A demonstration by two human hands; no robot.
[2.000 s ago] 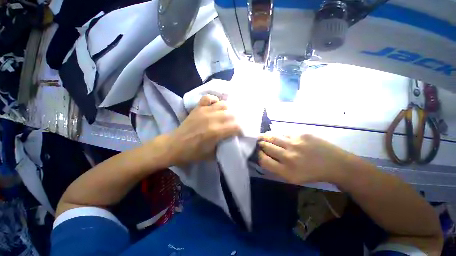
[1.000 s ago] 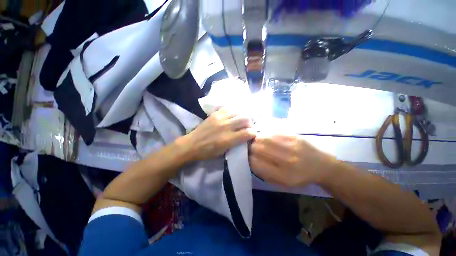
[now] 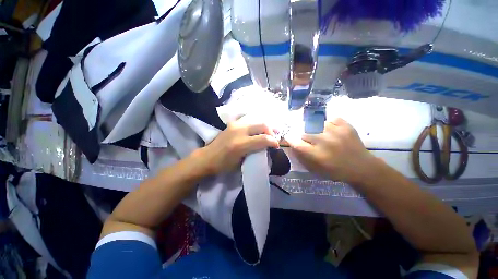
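Observation:
The light grey garment panel (image 3: 215, 192) with black edges lies bunched on the machine table, and one pointed strip hangs over the front edge. My left hand (image 3: 238, 146) presses and grips the cloth just in front of the needle area. My right hand (image 3: 329, 151) is beside the needle area, fingers bent near the bright glare; whether it holds cloth cannot be told. A small black fabric piece (image 3: 280, 162) shows between my hands. The white sewing machine (image 3: 355, 65) stands above. Glare hides the presser foot and needle.
Orange-handled scissors (image 3: 440, 152) and a small dark red tool (image 3: 455, 116) lie at right. A grey oval attachment (image 3: 200, 46) hangs left of the needle. A purple tuft (image 3: 390, 12) sits on the machine. Grey and black cloth (image 3: 131, 60) is heaped at left; more hangs at lower left.
My right hand has moved from the cloth at the table's front up toward the needle area, away from my left hand. The black piece between them now shows. The hanging strip has shifted slightly left.

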